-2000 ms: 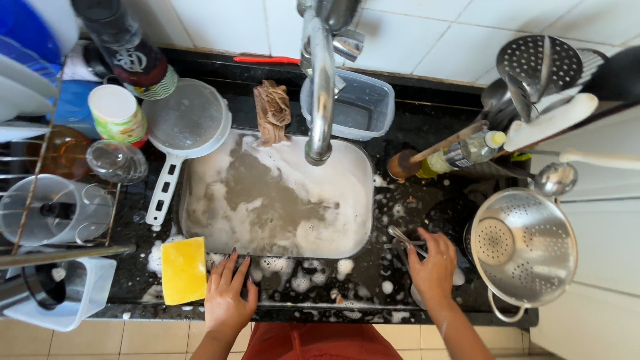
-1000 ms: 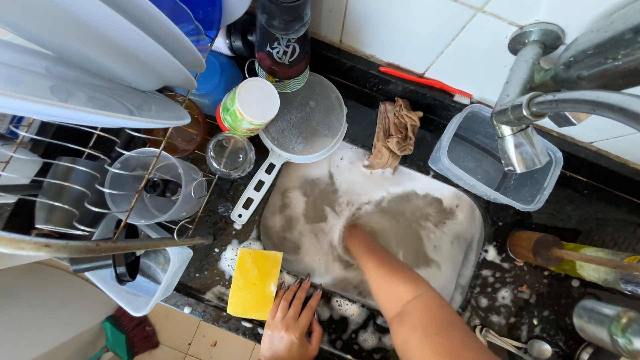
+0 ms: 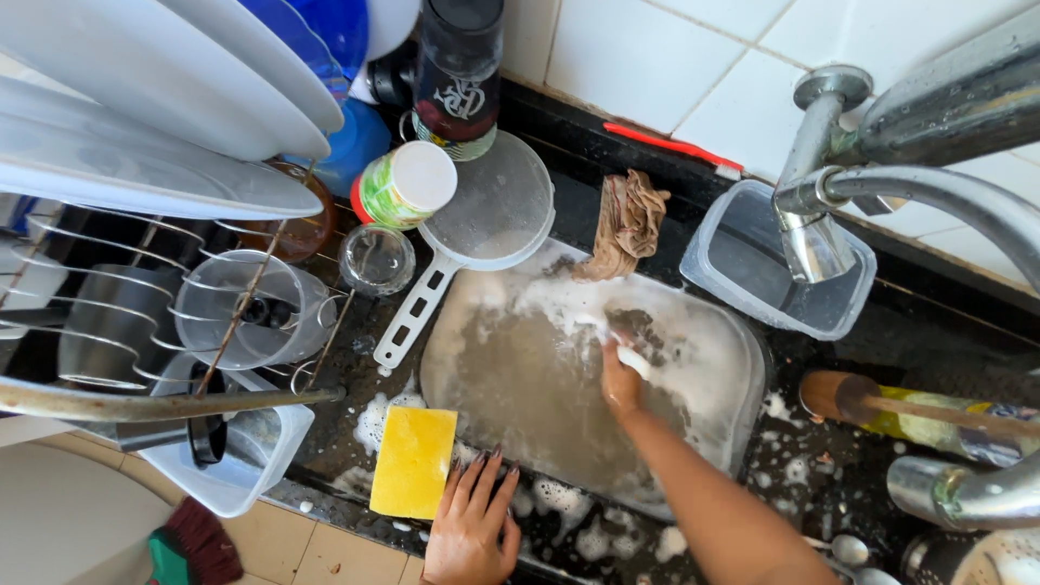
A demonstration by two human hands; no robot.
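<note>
A sink basin [image 3: 520, 390] holds murky, foamy water. My right hand [image 3: 621, 378] is at the water's surface, its fingers around a white item [image 3: 634, 360] partly hidden by suds; what it is I cannot tell. My left hand [image 3: 475, 516] rests with fingers spread on the wet counter edge, beside a yellow sponge [image 3: 414, 463]; the index finger lies close to the sponge's edge. At the basin's back edge lies a crumpled brown cloth [image 3: 630, 223]. Spoons [image 3: 851, 551] lie on the counter at the lower right.
A dish rack [image 3: 171, 398] with plates [image 3: 195, 73] stands left. A strainer-shaped lid with a handle [image 3: 487, 203], a jar [image 3: 406, 185] and a dark bottle [image 3: 459, 81] are behind. The faucet [image 3: 816, 244] overhangs a plastic container [image 3: 780, 276]. A wooden pestle [image 3: 837, 396] lies right.
My right hand was by the counter at the right, then under the suds; now it shows at the surface with a white item. My left hand stays by the sponge. The view has shifted left.
</note>
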